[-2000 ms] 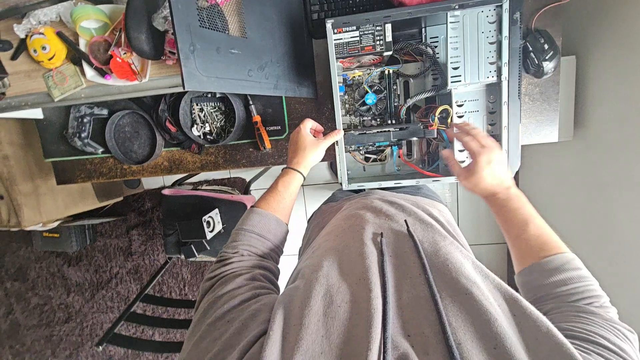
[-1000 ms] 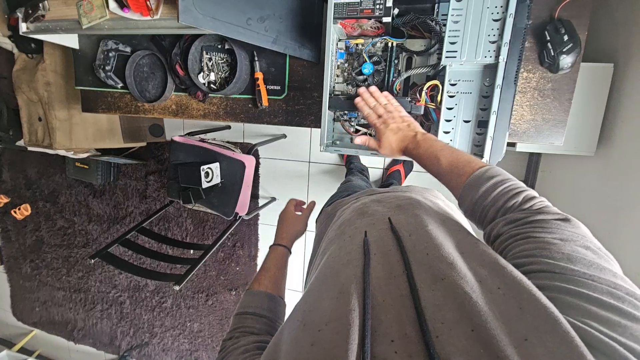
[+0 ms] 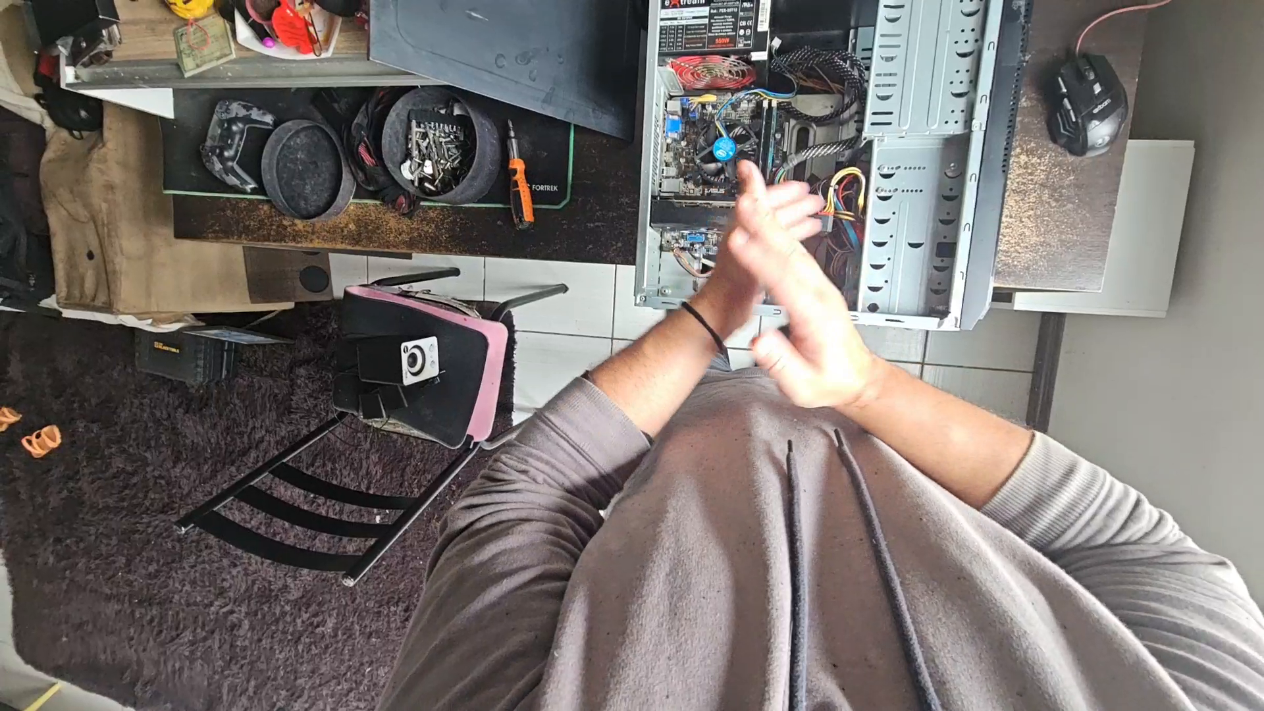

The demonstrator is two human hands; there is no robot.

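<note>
My left hand (image 3: pixel 736 272) and my right hand (image 3: pixel 805 316) meet palm to palm over the near part of an open computer case (image 3: pixel 913 227). Neither holds anything; a dark band circles my left wrist. Inside the case, a CPU cooler fan (image 3: pixel 724 150) with a blue hub shows just beyond my fingertips, on a motherboard (image 3: pixel 681 163). Above it are a red fan (image 3: pixel 711 72) and a power supply (image 3: pixel 713 25). Coloured cables (image 3: pixel 845 193) run right of my fingers. My hands hide part of the lower interior.
Left of the case lie an orange-handled screwdriver (image 3: pixel 520 188), a round tub of screws (image 3: pixel 484 148), a round dark lid (image 3: pixel 308 170) and a game controller (image 3: pixel 237 145). A dark panel (image 3: pixel 504 49) lies behind. A mouse (image 3: pixel 1087 104) is at right. A chair (image 3: pixel 484 380) with a small speaker (image 3: pixel 419 360) stands lower left.
My left hand was at the case edge, dropped low beside me, then rose to meet my right. My right hand moved from the cables to the case's near left part and now touches my left.
</note>
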